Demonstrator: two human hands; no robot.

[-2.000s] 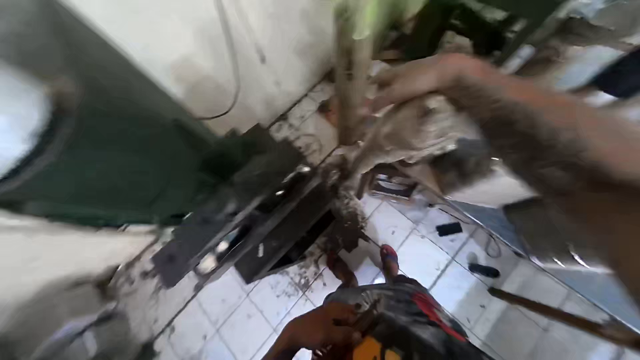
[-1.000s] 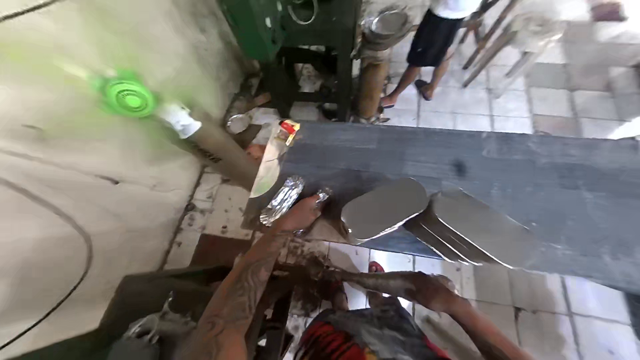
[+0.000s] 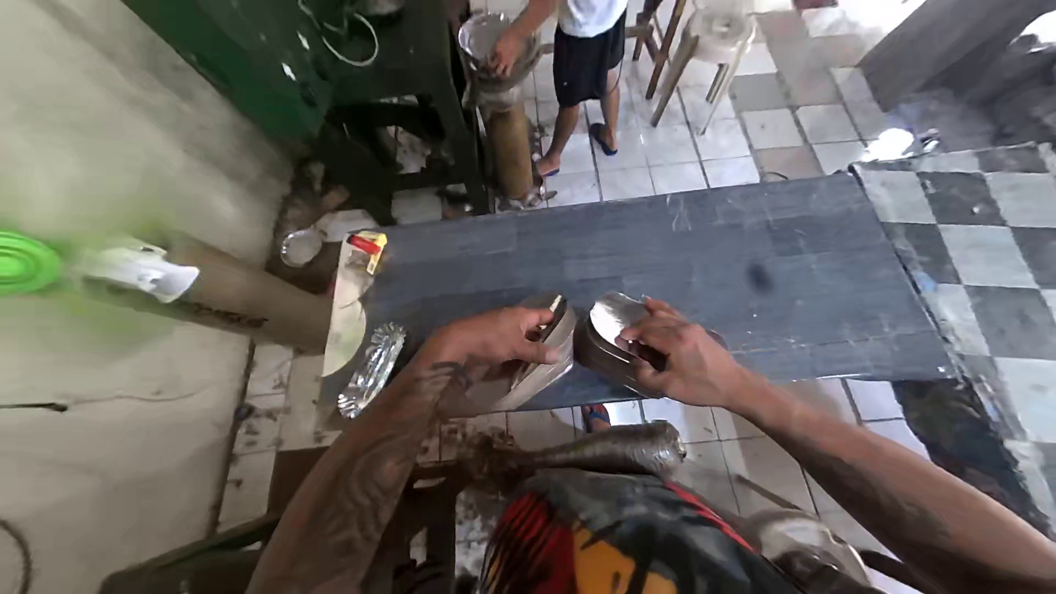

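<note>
At the near edge of the dark tabletop, my left hand (image 3: 516,334) grips a stack of oval metallic sheets (image 3: 549,367), tilted up, with the thumb and fingers at its upper end. Close to its right, my right hand (image 3: 672,351) holds a second stack of oval silvery sheets (image 3: 615,318) by its right side. A narrow gap parts the two stacks at the top. A crumpled foil piece (image 3: 371,370) lies left of my left hand. My forearms cover part of the left stack.
A dark table (image 3: 701,239) spans the view. A red and yellow packet (image 3: 365,245) lies at its left corner. Beyond it a person (image 3: 586,74) stands with a hand on a metal pot (image 3: 487,45). A plastic stool (image 3: 718,37) is behind. A wrapped bundle (image 3: 619,450) rests near my lap.
My left hand has left the foil piece and now grips a stack. My right hand has come up from the wrapped bundle to the other stack. The oval sheets, earlier flat, are tilted up.
</note>
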